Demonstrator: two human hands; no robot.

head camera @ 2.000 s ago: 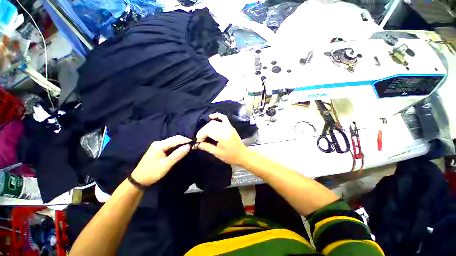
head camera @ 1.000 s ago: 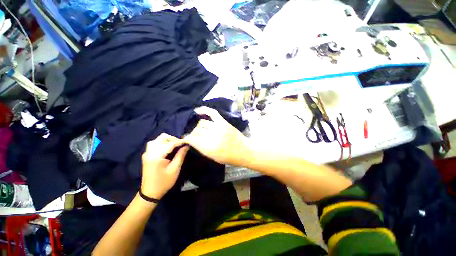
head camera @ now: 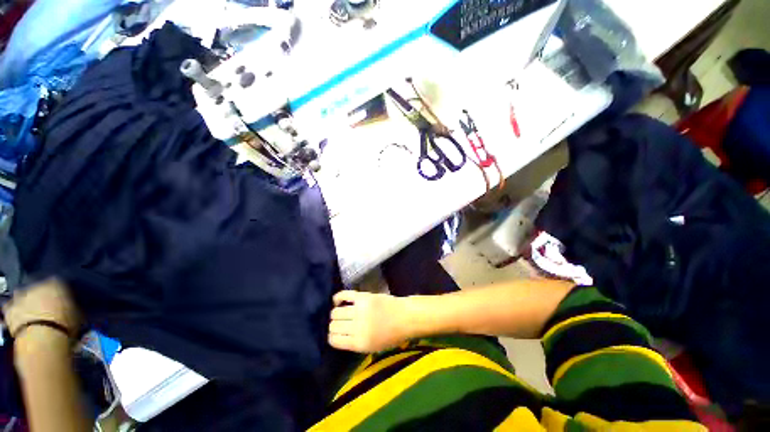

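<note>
A large dark navy garment (head camera: 177, 228) lies spread over the left part of the white table (head camera: 371, 228) and hangs over its front edge. My left hand (head camera: 44, 310) is at the far left, blurred, on the garment's left side; its fingers are not clear. My right hand (head camera: 363, 321) is closed on the garment's right edge near the table's front corner. The needle area (head camera: 291, 160) of the white sewing machine (head camera: 338, 76) is beside the garment's upper right part.
Black-handled shears (head camera: 429, 135), red-handled snips (head camera: 478, 145) and a short red tool (head camera: 515, 120) lie on the table right of the needle. A dark cloth heap (head camera: 658, 228) is at the right. Blue plastic (head camera: 51, 51) is at the upper left, clear plastic (head camera: 591, 42) at the upper right.
My hands, together at a small piece of cloth before, are now far apart. The garment is spread wider between them. The view has turned towards the right.
</note>
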